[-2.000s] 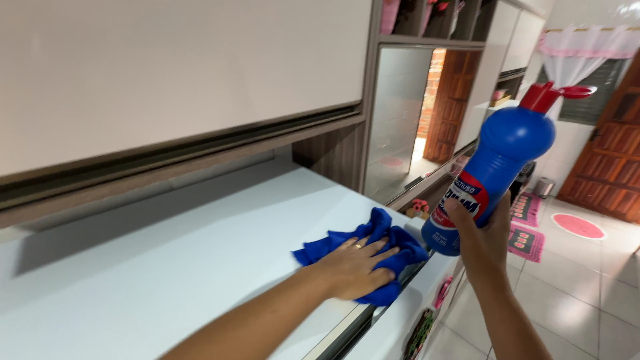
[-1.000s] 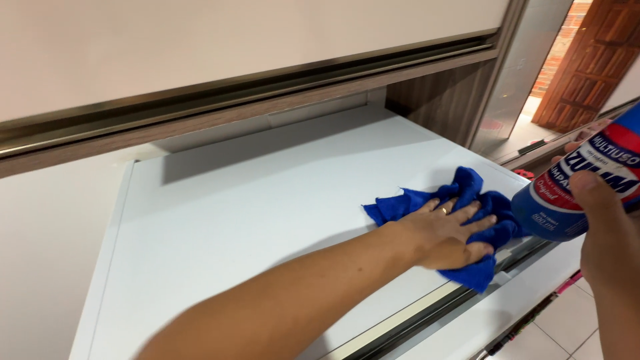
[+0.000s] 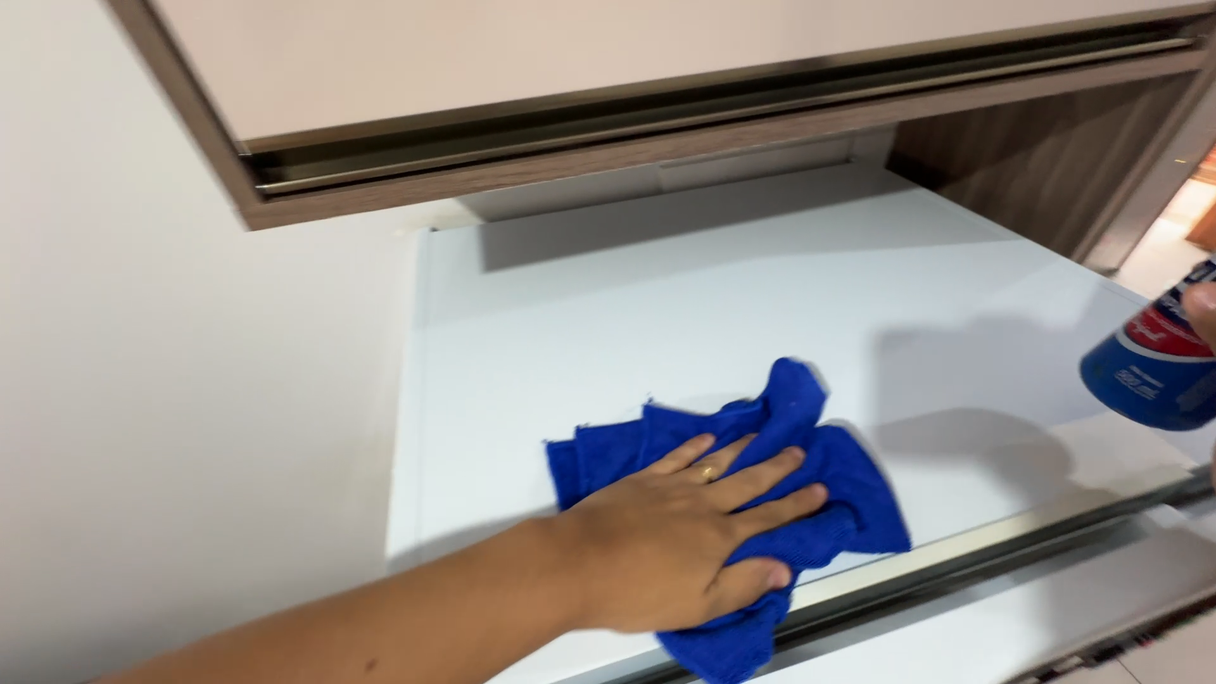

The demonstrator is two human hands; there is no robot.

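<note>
My left hand (image 3: 679,532) lies flat with spread fingers on a crumpled blue cloth (image 3: 807,427), pressing it onto the white countertop (image 3: 665,304) near its front edge. A ring sits on one finger. At the right edge of the view, my right hand (image 3: 1203,309) is mostly cut off, with its fingers around a blue plastic bottle of multipurpose cleaner (image 3: 1154,366), tilted above the counter. The bottle's top is out of view.
Above the counter hangs a wall cabinet (image 3: 570,76) with a wood-toned frame and a metal handle rail. A wooden side panel (image 3: 1035,152) closes the right end. A plain wall (image 3: 209,380) stands at the left, and drawer fronts (image 3: 1121,579) lie below the front edge.
My left hand has moved the blue cloth leftward along the counter, away from the right end. The bottle stays in my right hand. The view has swung left.
</note>
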